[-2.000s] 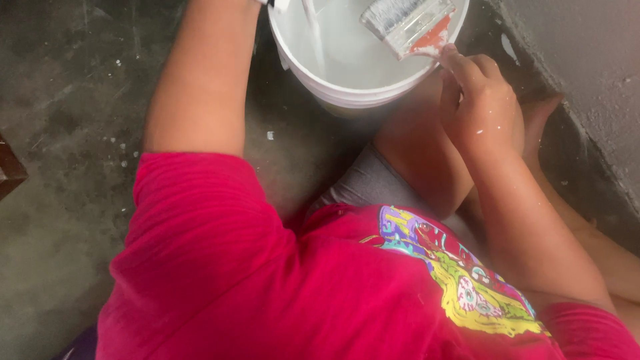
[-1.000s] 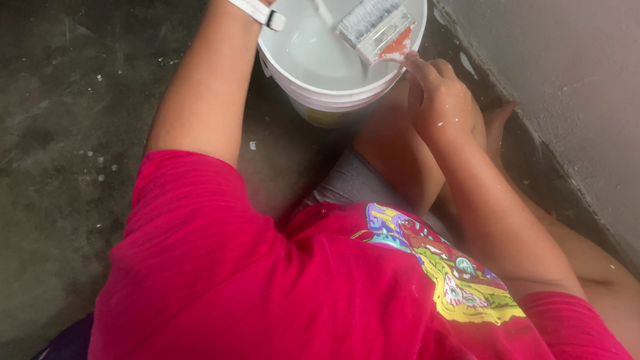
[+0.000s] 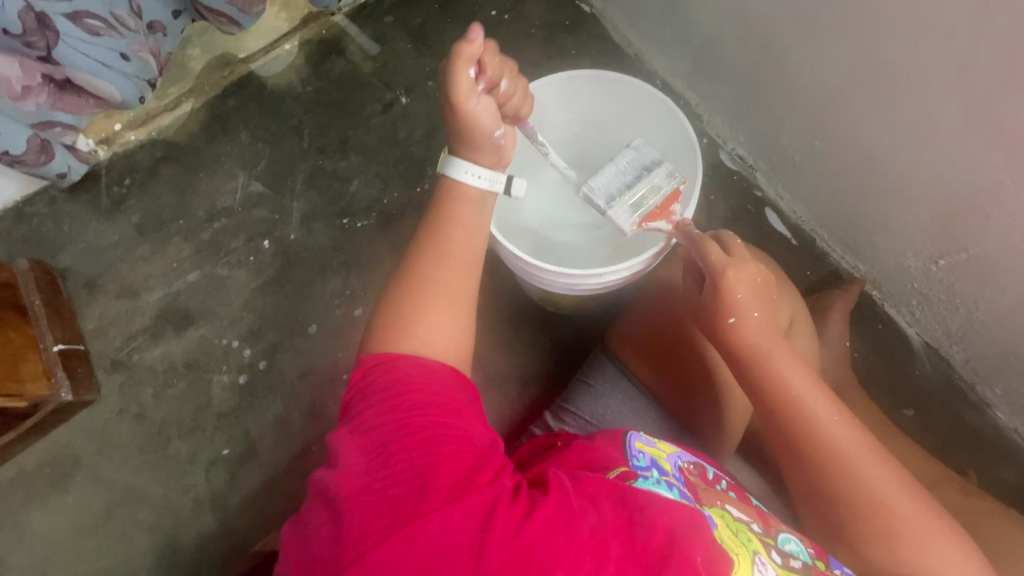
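A white plastic bucket (image 3: 552, 232) with pale liquid inside stands on the floor ahead of me. My left hand (image 3: 486, 92), a white band on its wrist, is closed around the handle of a thin paint-smeared tool (image 3: 549, 152) that slants down into the bucket. The tool's far end reaches the wide brush and is partly hidden. My right hand (image 3: 732, 280) grips the handle of a wide flat paintbrush (image 3: 640, 188) over the bucket's right side. Its bristles are coated white, and orange shows at its handle. White specks dot my right hand.
A grey wall (image 3: 896, 120) runs along the right. My bent leg and bare foot (image 3: 836, 320) lie between bucket and wall. At the left edge is a brown wooden object (image 3: 60, 344); floral fabric (image 3: 72, 72) hangs at the upper left. The dark floor (image 3: 264, 264) bears paint spots.
The view has shifted, bringing my left hand and its tool fully into sight. In all the frames the wide brush is over the bucket in my right hand.
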